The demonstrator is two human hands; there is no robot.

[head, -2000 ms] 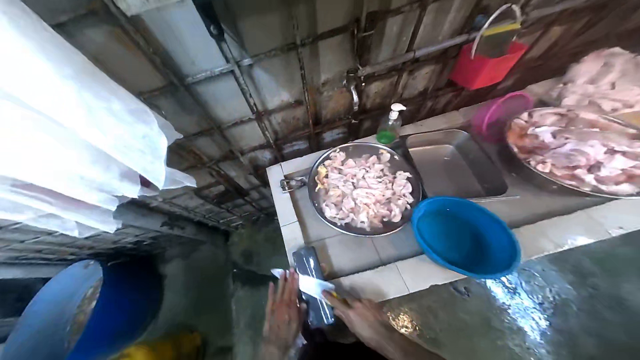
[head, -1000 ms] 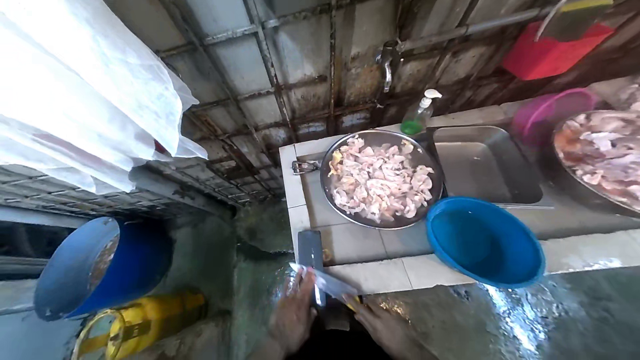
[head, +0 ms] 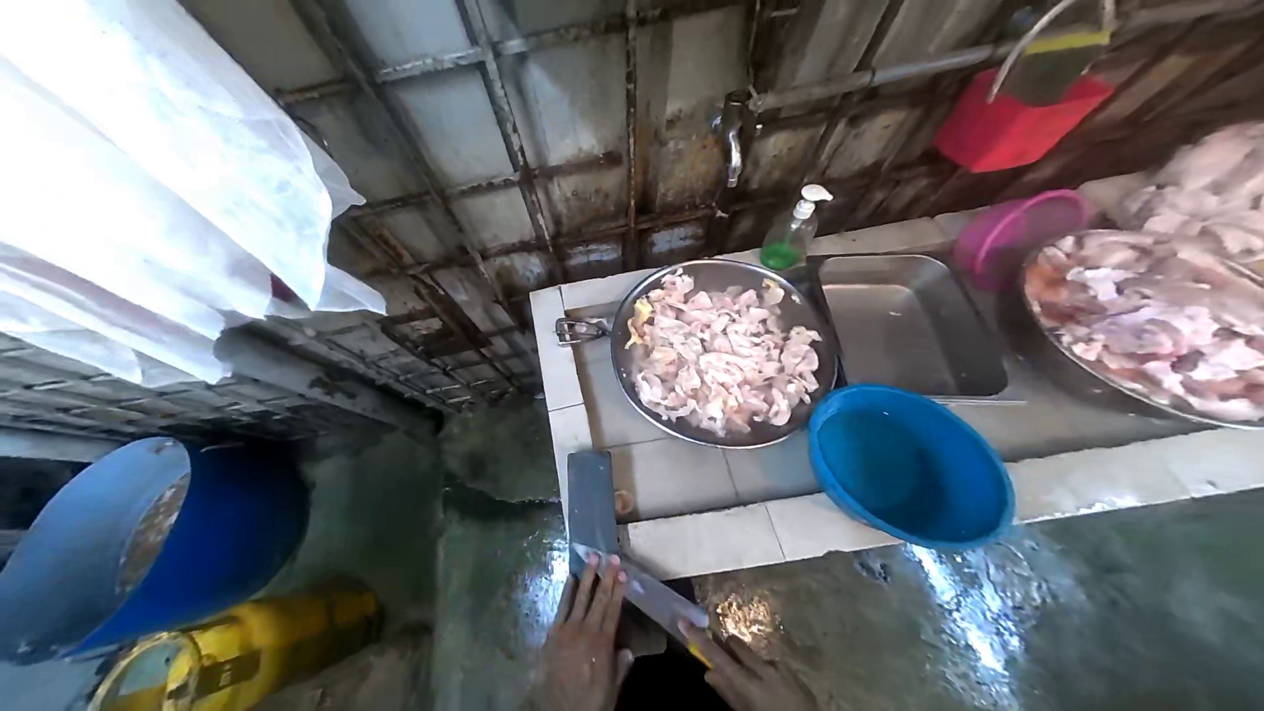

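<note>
A knife (head: 652, 597) with a yellow handle lies slantwise over a dark grey sharpening stone (head: 591, 494) at the near left corner of the tiled counter. My right hand (head: 746, 676) is closed round the handle. The fingertips of my left hand (head: 590, 632) press on the flat of the blade near its far end, with the fingers extended. Beyond the stone stands a round metal pan (head: 825, 380) holding cut pieces of raw meat (head: 726, 360). To the right of the stone is a blue plastic basin (head: 913, 464) with liquid in it.
A metal tray (head: 899, 316), a soap pump bottle (head: 790, 232), a pink basket (head: 1027, 232) and a large bowl of raw meat (head: 1155, 316) stand along the counter. A tap (head: 733, 148) and a red bucket (head: 1022, 118) are at the wall. A blue drum (head: 237, 523) and yellow gas cylinder (head: 267, 642) stand left.
The blade has shifted on the stone, and more of the stone's far end shows than two seconds ago. Both hands stay at the knife. The view has shifted.
</note>
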